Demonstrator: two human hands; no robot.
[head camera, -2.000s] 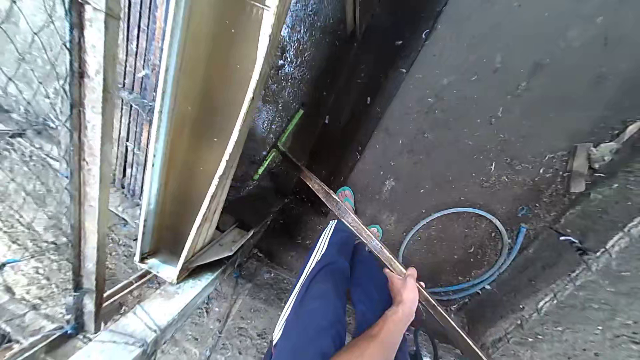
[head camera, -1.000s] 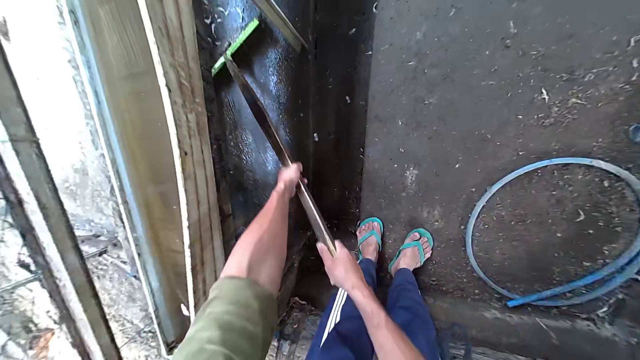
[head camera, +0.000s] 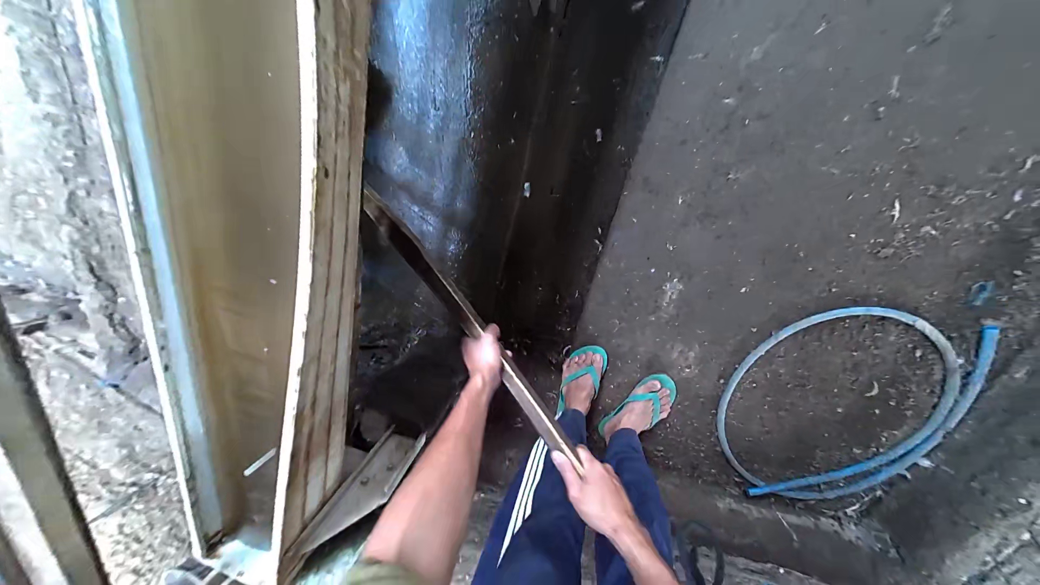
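Note:
A long wooden handle (head camera: 431, 272) slants from the upper left down to my legs. My left hand (head camera: 485, 357) grips it near its middle, and my right hand (head camera: 597, 487) is closed round its lower end. The handle's far end passes out of sight behind the side board of a wooden trough (head camera: 219, 203), so its head is hidden. Wet dark floor (head camera: 431, 122) lies beneath the handle.
My feet in green flip-flops (head camera: 650, 398) stand on the dark concrete floor. A coiled blue hose (head camera: 869, 313) lies to the right. At the lower left are a metal bracket (head camera: 366, 487) beside the trough and a post (head camera: 32, 471).
My left hand, not on the handle in the oldest frame, now grips it. The green head, visible in both earlier frames, has gone out of sight behind the trough's side.

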